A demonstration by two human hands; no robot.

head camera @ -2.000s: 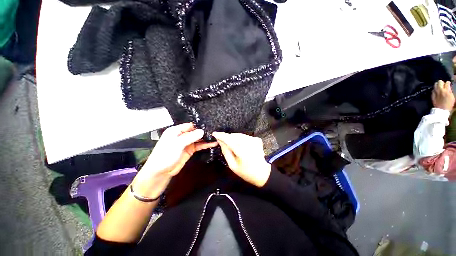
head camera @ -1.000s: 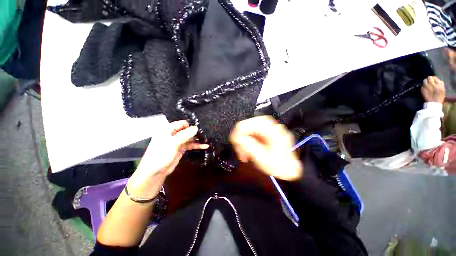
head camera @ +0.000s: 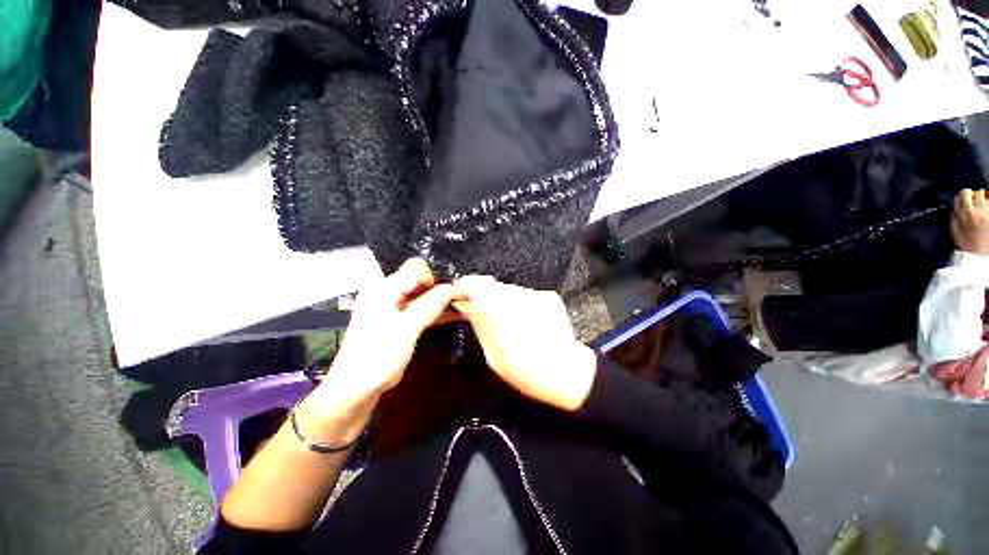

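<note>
A dark tweed jacket lies on the white table, its plain black lining showing inside. A black braid trim flecked with silver runs along its edge and down to my fingers. My left hand pinches the trimmed edge at the table's front side. My right hand meets it there, thumb and fingers closed together at the same spot. The fingers hide the exact grip, and no needle or thread can be made out. A short trim end hangs below the fingertips.
Red-handled scissors, a dark flat bar and an olive roll lie at the table's far right. A purple stool is left of my knees, a blue basket right. Another person's hand holds dark trimmed cloth at right.
A second ago my right hand was blurred and away to the right of the edge. It is back against my left fingertips now. My left hand has stayed on the edge.
</note>
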